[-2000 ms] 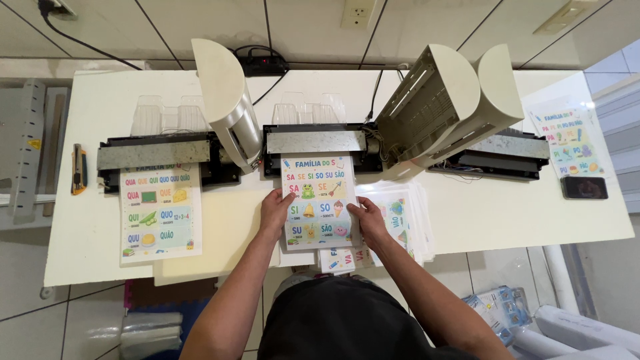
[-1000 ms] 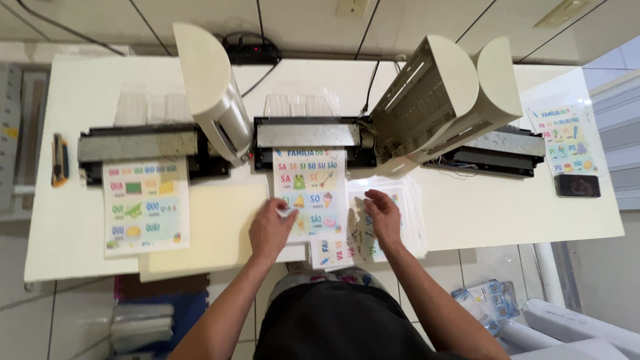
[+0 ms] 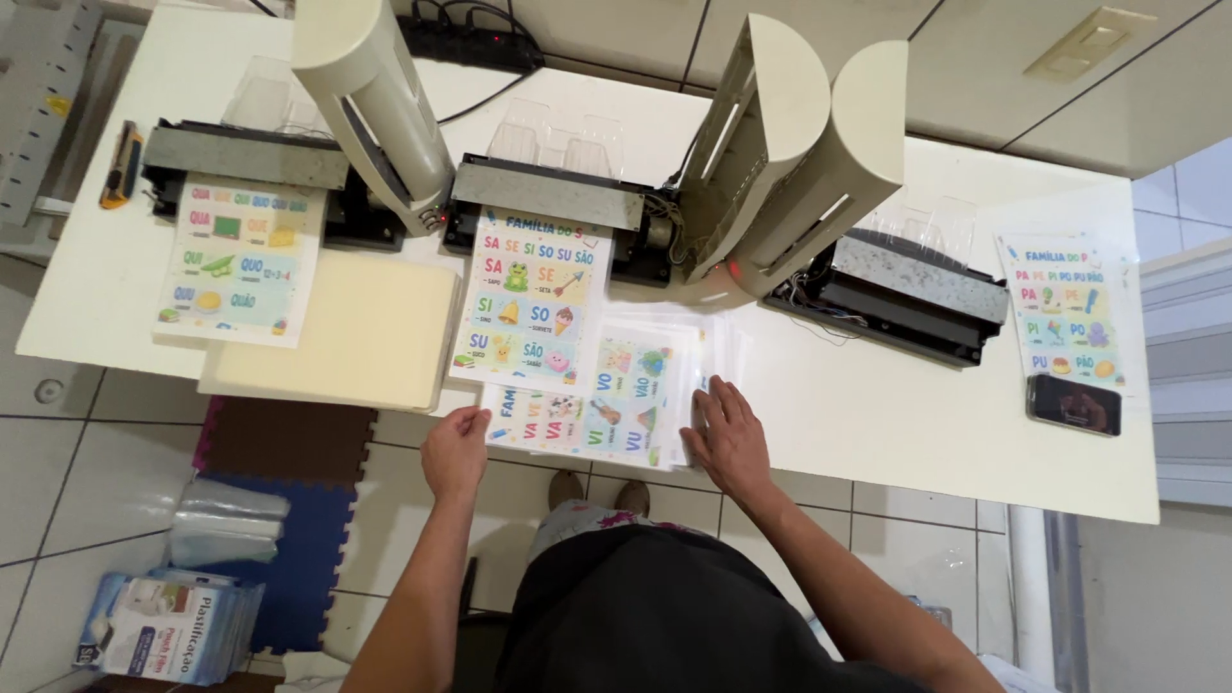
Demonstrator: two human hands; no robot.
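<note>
My left hand (image 3: pixel 456 450) pinches the left edge of a printed syllable sheet (image 3: pixel 577 423) that lies sideways at the table's front edge. My right hand (image 3: pixel 729 433) rests on the right side of the same stack of sheets in clear film, fingers spread, holding nothing that I can make out. Above them, another printed sheet (image 3: pixel 532 298) has its top end in the middle laminator (image 3: pixel 549 192), whose cover is off, and its lower end overlaps the stack. A third sheet (image 3: pixel 241 260) is at the left laminator (image 3: pixel 245 159).
A cream stack of film pouches (image 3: pixel 375 337) lies left of the middle sheet. Upright laminator covers (image 3: pixel 371 106) stand between the machines. The right laminator (image 3: pixel 914 279) holds no visible sheet. A phone (image 3: pixel 1073 404), a printed sheet (image 3: pixel 1066 308), a utility knife (image 3: pixel 122 166) and a power strip (image 3: pixel 472 43) are also there.
Both hands have moved from beside the sheet at the middle laminator down to the stack at the table's front edge. My left hand has let go of that sheet. The view has shifted.
</note>
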